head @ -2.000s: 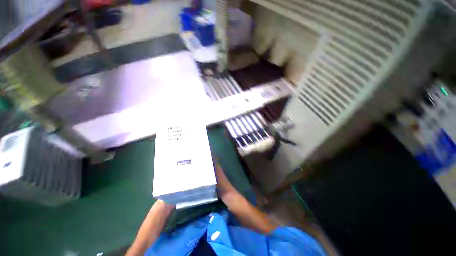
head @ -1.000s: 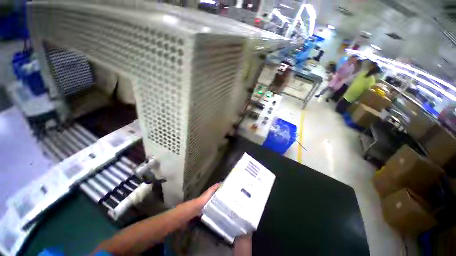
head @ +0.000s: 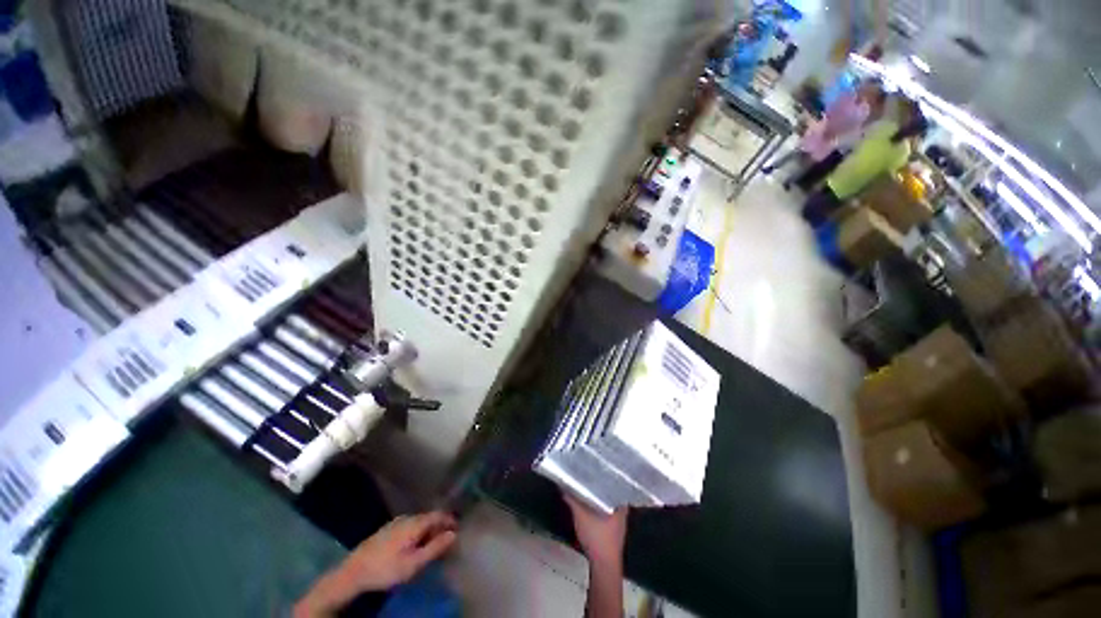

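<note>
A stack of white printed packs [head: 646,423], tilted, with striped sides, is over the dark green table at the right. My right hand [head: 595,528] is at the near lower end of the stack, and its fingers are mostly hidden under the packs. My left hand [head: 411,546] is away from the stack, by the bench edge below the rollers. It holds nothing that I can see, and its fingers are slightly curled. Whether the stack's lower edge touches the table is hidden.
A row of packs [head: 181,324] runs over the rollers [head: 268,377] into the shrink tunnel [head: 483,157]. A clamp with a black lever [head: 384,362] sticks out beside them. Cartons [head: 924,465] stand at the right. People [head: 872,159] are in the background.
My left hand has come off the stack and moved left to the bench edge. The stack has moved slightly right and up with my right hand. The tunnel appears nearer.
</note>
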